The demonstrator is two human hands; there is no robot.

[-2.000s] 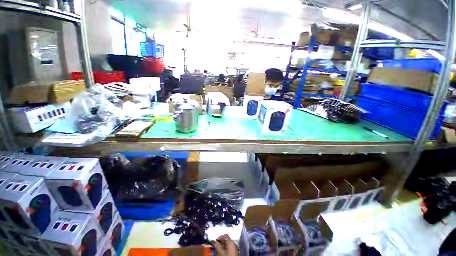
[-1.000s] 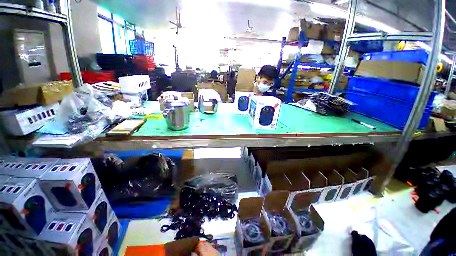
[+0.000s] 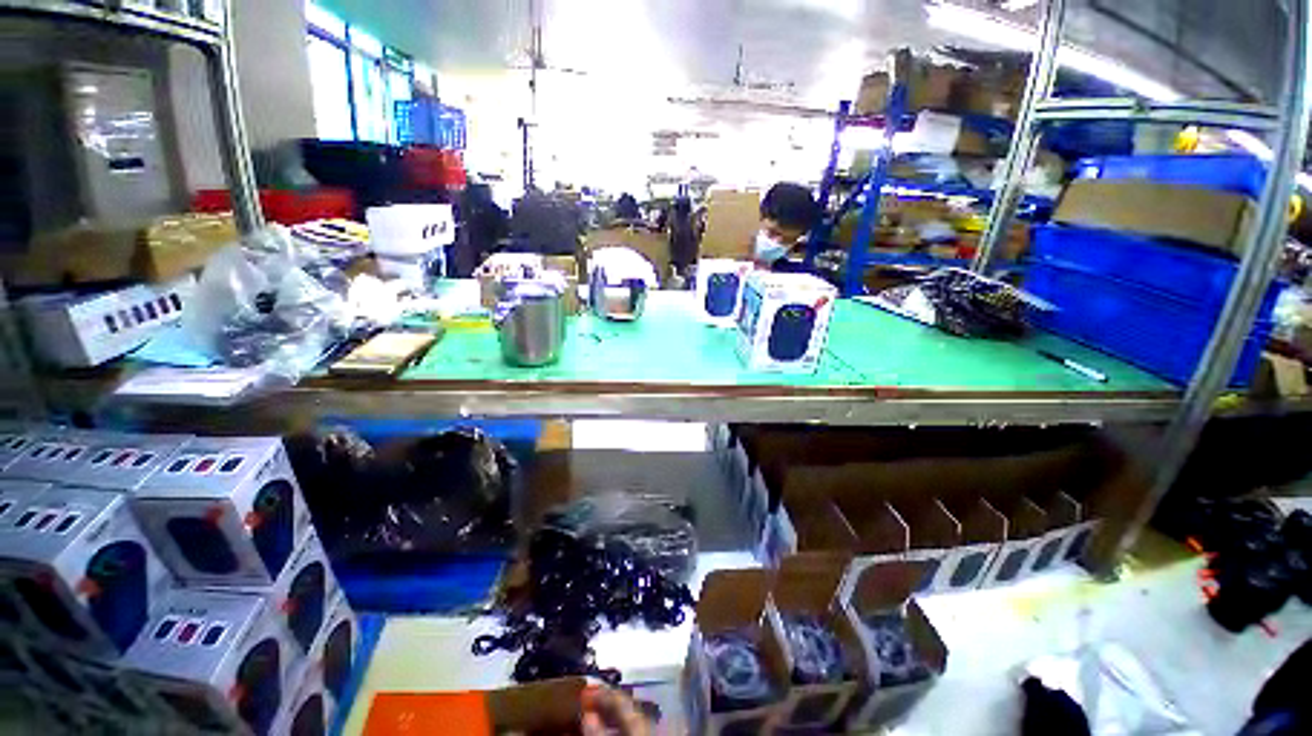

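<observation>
One of my hands, seemingly my right hand (image 3: 616, 712), is cut off by the bottom edge and blurred. It is at the right end of a brown cardboard piece (image 3: 540, 705), beside an orange printed surface (image 3: 429, 713). I cannot tell whether it holds anything. My left hand is not in view. A tangled heap of glossy black accessories (image 3: 597, 582) lies just beyond the hand. Several open boxes (image 3: 737, 669) stand right of it, with round units in clear wrap inside.
Closed white boxes (image 3: 223, 525) are stacked at left. Black plastic bags (image 3: 417, 496) lie on a blue sheet behind. A row of open boxes (image 3: 921, 525) stands under the green shelf (image 3: 662, 352). A neighbour's black-gloved hand (image 3: 1058, 707) is at the lower right, by clear plastic.
My visible hand has moved left, away from the black heap, to the brown cardboard piece. More of that piece shows than at first. The camera view has shifted slightly.
</observation>
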